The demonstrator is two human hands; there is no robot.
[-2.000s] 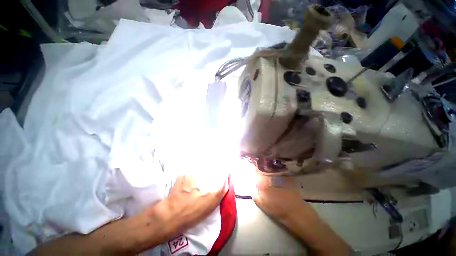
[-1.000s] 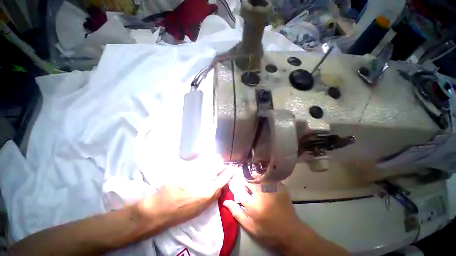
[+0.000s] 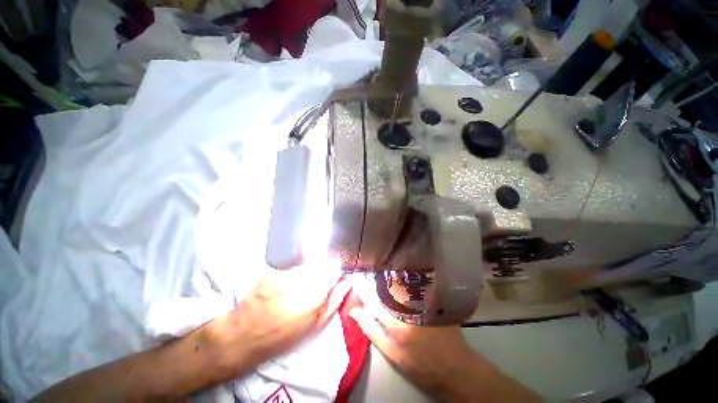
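The white garment piece spreads left of the machine and down toward the lap, with part of a small red printed mark at the bottom. The red band runs along its edge up into the bright glow under the sewing machine head. My left hand lies on the white cloth beside the band, fingers toward the needle area. My right hand is at the band's right side, fingertips on it, partly behind the pale curved guard. Glare hides the presser foot, needle and fingertips.
The lamp bar hangs left of the head. Thread snips lie on the machine bed at the right. A dark thread cone stands behind the machine. Red and white scraps lie at the back.
The view has shifted, so the machine head appears farther left than two seconds ago. My right hand has come in against the red band. Less of the printed mark shows.
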